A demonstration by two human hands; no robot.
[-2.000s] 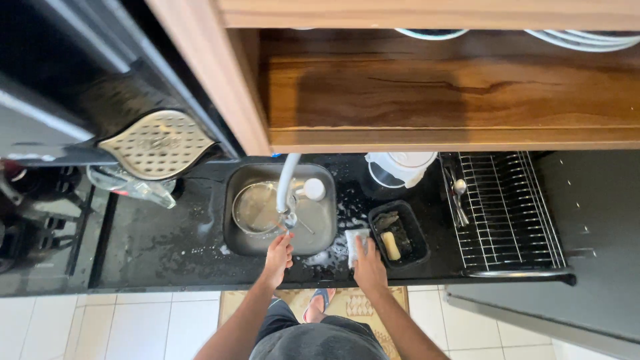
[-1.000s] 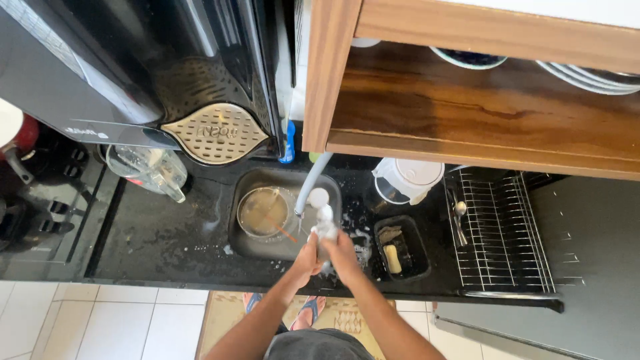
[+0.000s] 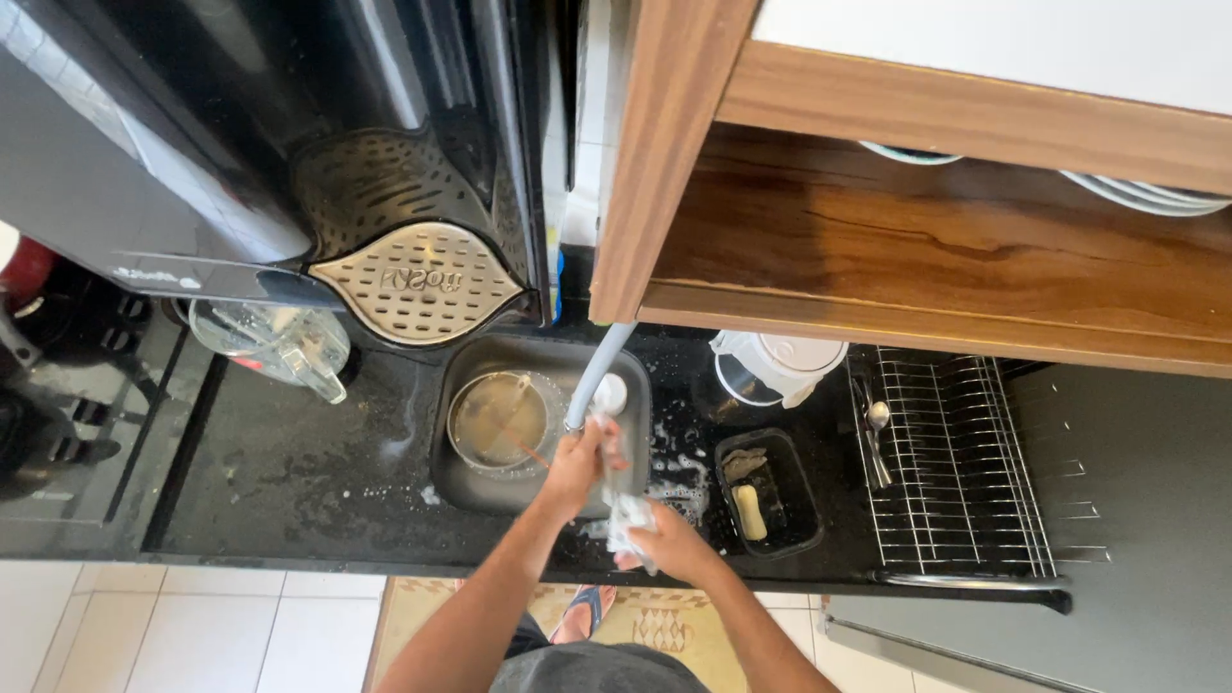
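Note:
My left hand (image 3: pixel 579 462) is closed around one end of a slim utensil, blurred by motion, just in front of the grey faucet spout (image 3: pixel 601 371). My right hand (image 3: pixel 664 541) presses a soapy white sponge or cloth (image 3: pixel 628 522) around the utensil's other end, over the sink's front right edge. Beneath and to the left, a round pan (image 3: pixel 499 421) of cloudy water stands in the dark sink (image 3: pixel 472 489), with a thin brown utensil (image 3: pixel 520 448) leaning in it. A small white cup or lid (image 3: pixel 610 395) lies behind my left hand.
Right of the sink are suds, a black tub (image 3: pixel 816 539) with a yellowish bar, a white-lidded container (image 3: pixel 799 354) and a wire dish rack (image 3: pixel 948 462) with spoons. A glass pitcher (image 3: pixel 313 356) stands left. Above hang a wooden cabinet (image 3: pixel 866 241) and a dispenser's drip tray (image 3: pixel 423 284).
My right hand has come from beside the black tub to my left hand, then down and right of it with the sponge or cloth. The view has shifted somewhat.

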